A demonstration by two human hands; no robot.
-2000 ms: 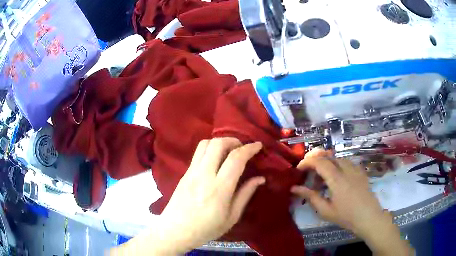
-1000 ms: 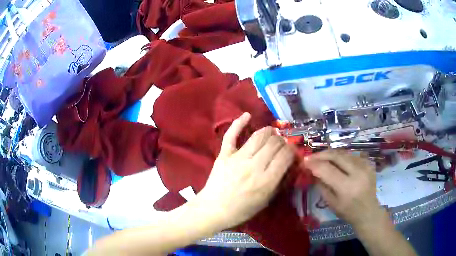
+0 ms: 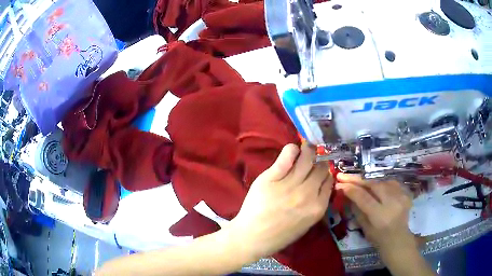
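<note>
The dark red garment piece (image 3: pixel 210 140) lies spread and crumpled across the white table, left of the machine's presser foot area (image 3: pixel 345 156). My left hand (image 3: pixel 291 194) is on the garment edge just in front of the presser foot, fingers bent together over the fabric. My right hand (image 3: pixel 377 205) is just right of it, its fingertips pinching the red fabric edge close to the foot. The coverstitch machine (image 3: pixel 399 102) stands above. Red binding tape (image 3: pixel 458 171) runs in from the right. The exact spot under the needles is hard to make out.
Black thread snips (image 3: pixel 468 200) lie at the right. A lilac printed bag (image 3: pixel 59 59) is at the upper left. More red fabric (image 3: pixel 232 24) lies behind. A dark oval object (image 3: pixel 101 195) sits at the left front. A measuring tape (image 3: pixel 453 236) runs along the table's front edge.
My left hand has moved right, up to the presser foot, and its fingers have closed in on the fabric. My right hand has stayed near the foot. The view has shifted slightly.
</note>
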